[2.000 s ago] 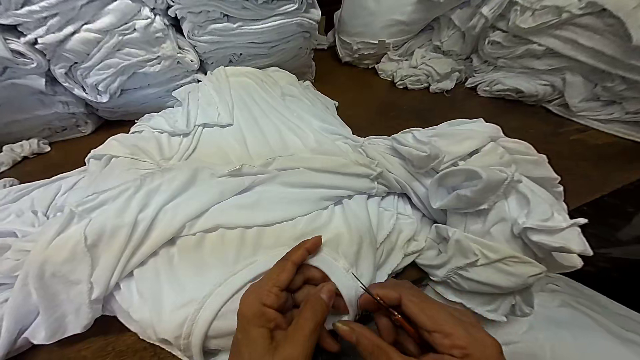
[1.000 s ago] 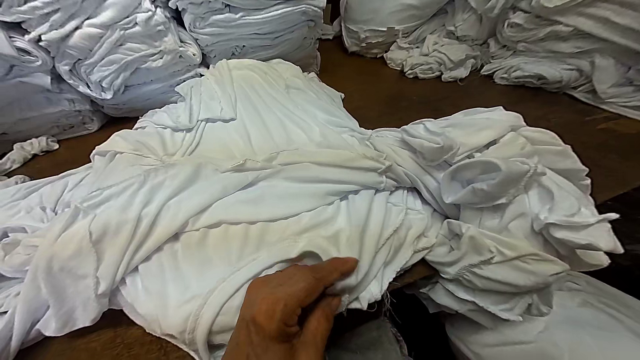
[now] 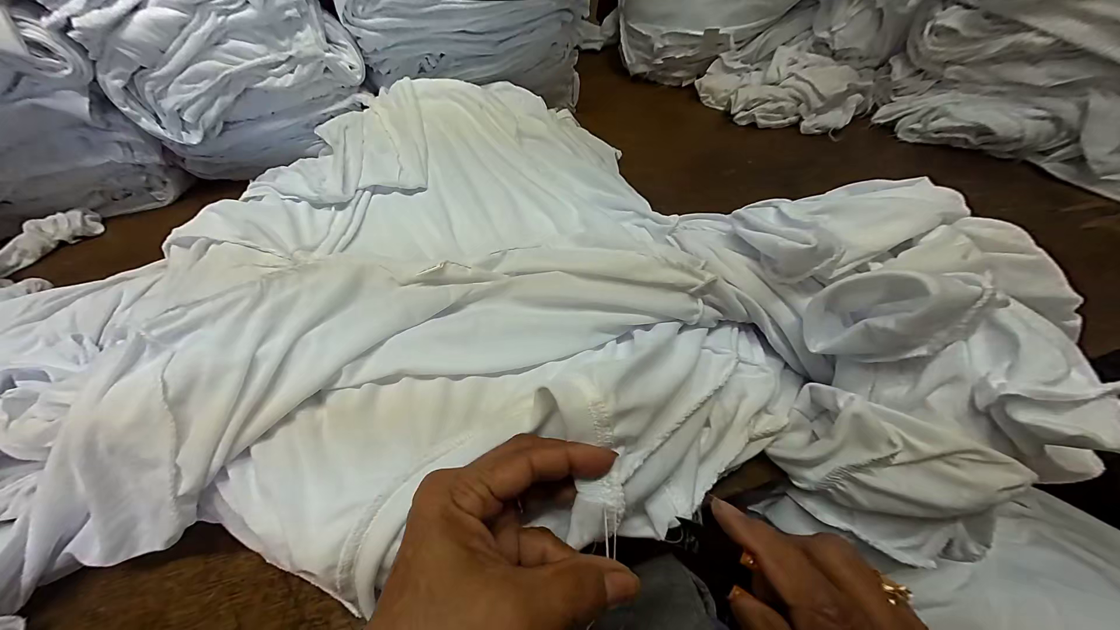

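Note:
At the bottom centre, my left hand (image 3: 512, 538) grips the seamed edge of a white knit garment (image 3: 472, 324), between thumb and fingers. Loose threads hang from the stitched edge beside my thumb. Just right of it is my right hand (image 3: 809, 569), wearing a gold-coloured ring, its fingers around a small orange-handled tool (image 3: 746, 560) with a dark tip; most of the tool is hidden, so its kind cannot be told. White garments lie bunched around the held edge, with an open sleeve-like tube (image 3: 892, 311) at the right.
Bundles of folded white cloth (image 3: 219, 70) stand at the back left, and more white cloth (image 3: 989, 87) is piled at the back right. A brown table (image 3: 682, 144) shows between them. Further white fabric (image 3: 1024, 560) lies low at the right, beside a dark gap at the table's edge.
My right hand, out of view one second ago, is back beside my left hand with the tool. My left hand has opened out from its bunched shape and holds the edge with threads hanging.

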